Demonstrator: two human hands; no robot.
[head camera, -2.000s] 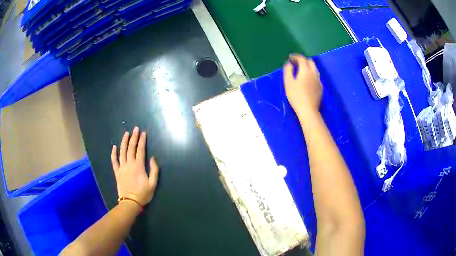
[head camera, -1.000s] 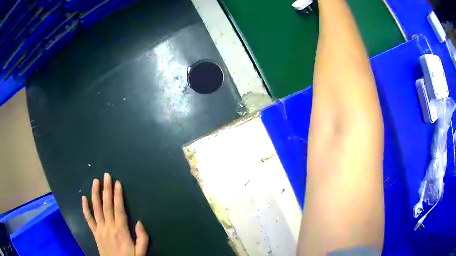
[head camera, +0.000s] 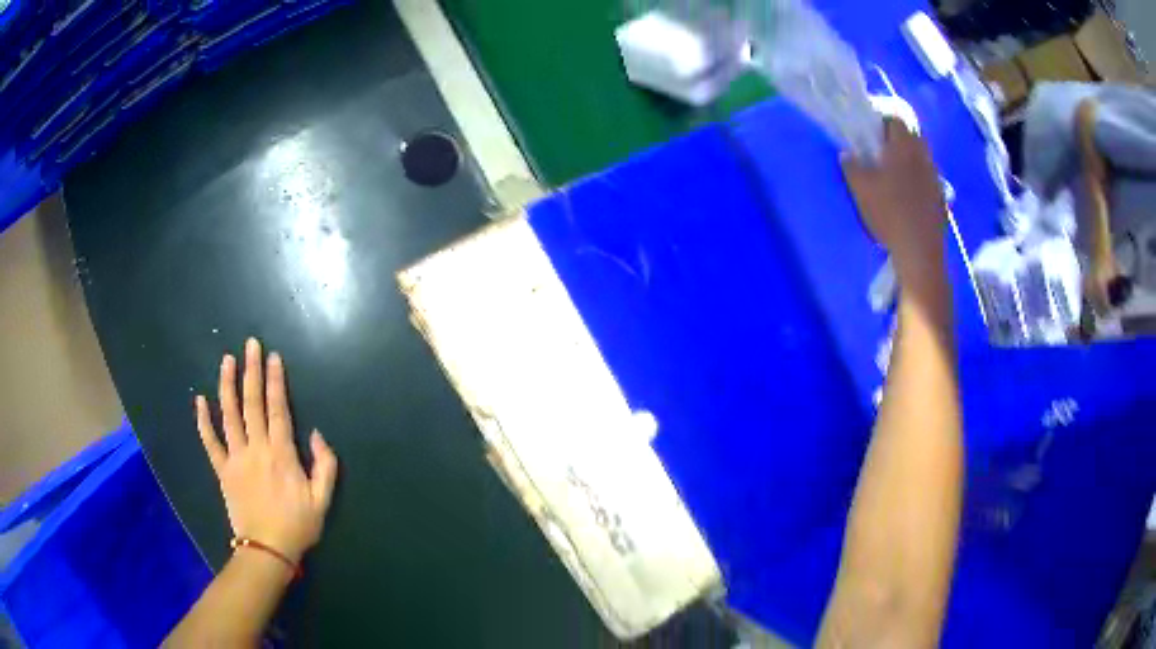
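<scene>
A white extension socket unit (head camera: 678, 57) is over the green conveyor at the top, blurred, with its cord in clear plastic (head camera: 818, 70) stretching right to my right hand. My right hand (head camera: 898, 190) is closed on the bagged power cord, above the blue plastic board (head camera: 710, 330). The fingertips are partly blurred. My left hand (head camera: 264, 475) lies flat on the dark-green bench (head camera: 380, 507), fingers apart, holding nothing.
The cream-white worn board edge (head camera: 545, 393) lies between bench and blue board. Bagged socket units (head camera: 1033, 285) sit at the right, with another white unit (head camera: 932, 44) above. Blue bins (head camera: 95, 545) are at the left. Another person's arm (head camera: 1097, 190) shows at far right.
My right hand has come back from the conveyor to the right and now holds a bagged socket unit by its cord. My left hand remains flat on the bench; the camera view has shifted.
</scene>
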